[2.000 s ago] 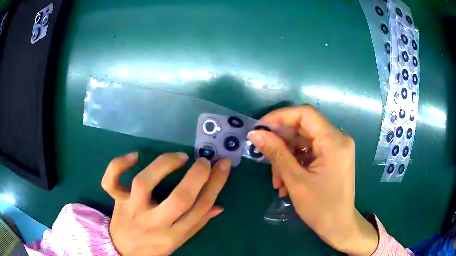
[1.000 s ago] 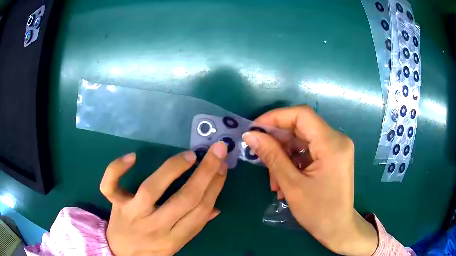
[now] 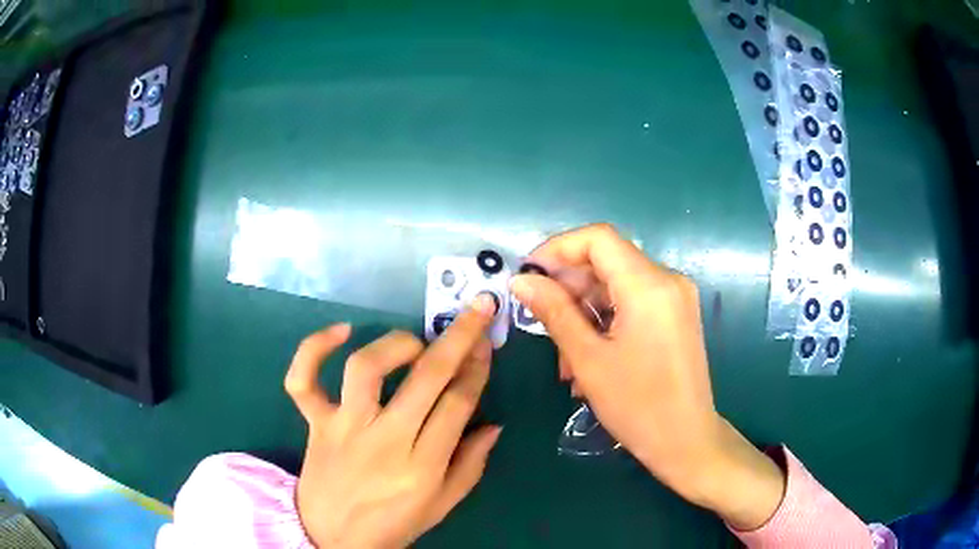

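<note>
A pale lilac camera lens cover plate (image 3: 464,281) lies under a clear carrier film (image 3: 333,263) or against it; I cannot tell which. A black ring (image 3: 490,262) shows at the plate's upper right. My left hand (image 3: 397,440) has its fingers spread, with one fingertip pressing the plate's lower right circle. My right hand (image 3: 628,354) pinches the film just right of the plate, with a black ring (image 3: 531,269) at the thumb and finger. A wrinkled clear end of film (image 3: 585,431) hangs below the right hand.
Sticker strips (image 3: 813,204) with black rings overlap at the right on the green bench (image 3: 429,129). A divided black tray (image 3: 102,214) at the left holds one plate (image 3: 145,102) near its inner edge and many plates (image 3: 22,150) beyond the divider. A dark edge shows far right.
The view has shifted, showing more of the tray. My left fingertip has moved onto the plate's lower right circle from the lower edge. My right hand still pinches the film.
</note>
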